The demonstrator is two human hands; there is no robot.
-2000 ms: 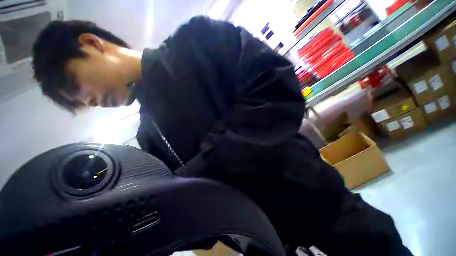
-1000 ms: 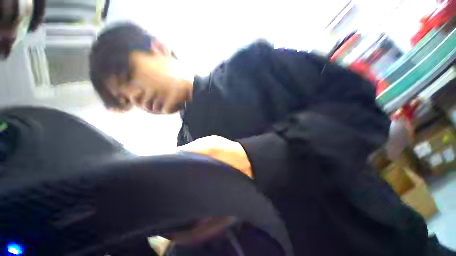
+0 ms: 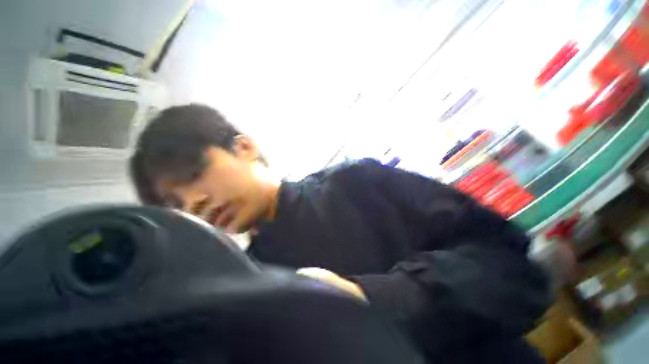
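Black head-strap camera gear (image 3: pixel 213 306) fills the lower left, very close to the view, with a round dark lens (image 3: pixel 104 254) on it. Behind it a person in a dark jacket (image 3: pixel 398 234) leans with the head turned down to the left. Part of that person's hand (image 3: pixel 331 280) shows above the gear's top edge; its fingers are hidden. I cannot see my left hand or my right hand. No workpiece is visible. The picture is tilted and blurred.
Red stacked trays (image 3: pixel 492 186) and a green belt (image 3: pixel 605 174) are at the upper right. An open cardboard box (image 3: pixel 580 345) is at the lower right, with other boxes (image 3: pixel 605 288) behind it. A pale framed unit (image 3: pixel 96 117) is at the upper left.
The view has shifted and tilted. The person now sits lower in the picture. The person's hand, not visible two seconds ago, shows less than one second ago. The gear's lens is clearly visible again.
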